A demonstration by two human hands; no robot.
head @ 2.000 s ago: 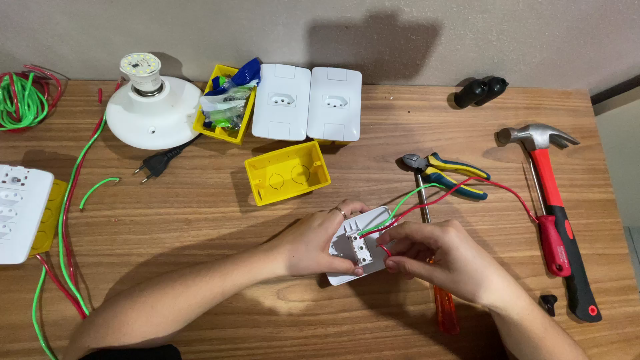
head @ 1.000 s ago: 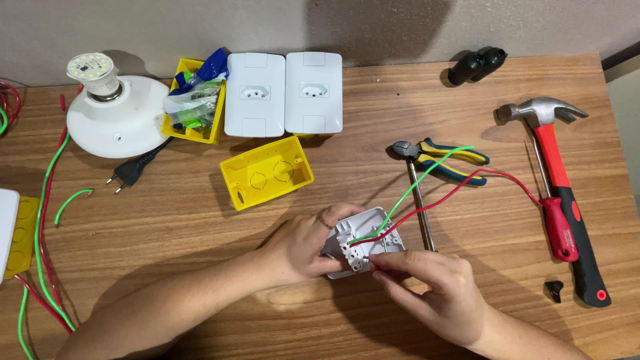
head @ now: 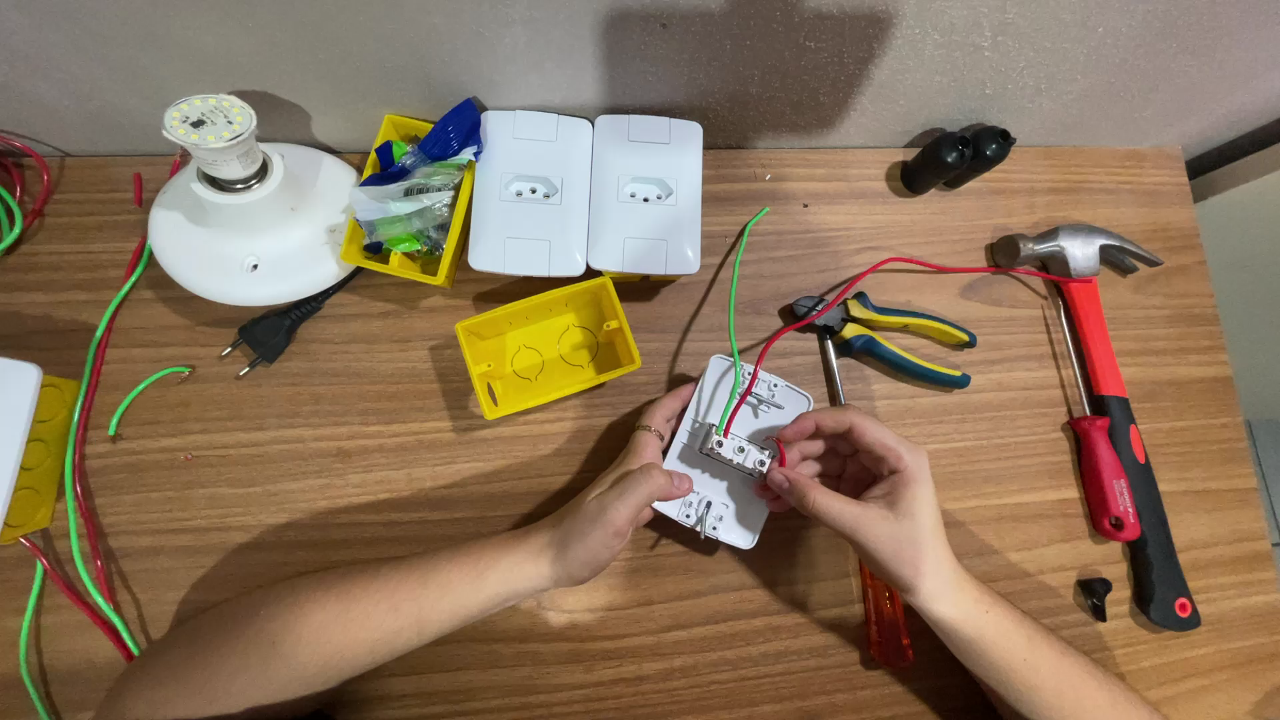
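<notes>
My left hand (head: 625, 500) holds a white outlet cover plate (head: 715, 490) by its left edge, back side up, thumb on the plate. A white outlet module (head: 738, 452) is seated in the plate's middle. A long green wire (head: 735, 320) and a long red wire (head: 830, 300) come out of the module's left end. Between the thumb and fingers of my right hand (head: 860, 480) is a short curved piece of red wire (head: 780, 452) at the module's right end; whether its tip is inside a terminal cannot be told. Two screws stick out of the plate.
Beyond the plate lie a yellow wall box (head: 548, 350), diagonal cutting pliers (head: 890, 335) and two finished outlets (head: 645, 195). An orange-handled screwdriver (head: 885, 620) runs under my right hand. A claw hammer (head: 1120, 400) and red screwdriver (head: 1105, 480) lie right. A lamp holder (head: 260, 225) stands left.
The plate has been turned in my hands, and the module's terminal side now faces up. The green wire's free end has swung from the right to a more upright position.
</notes>
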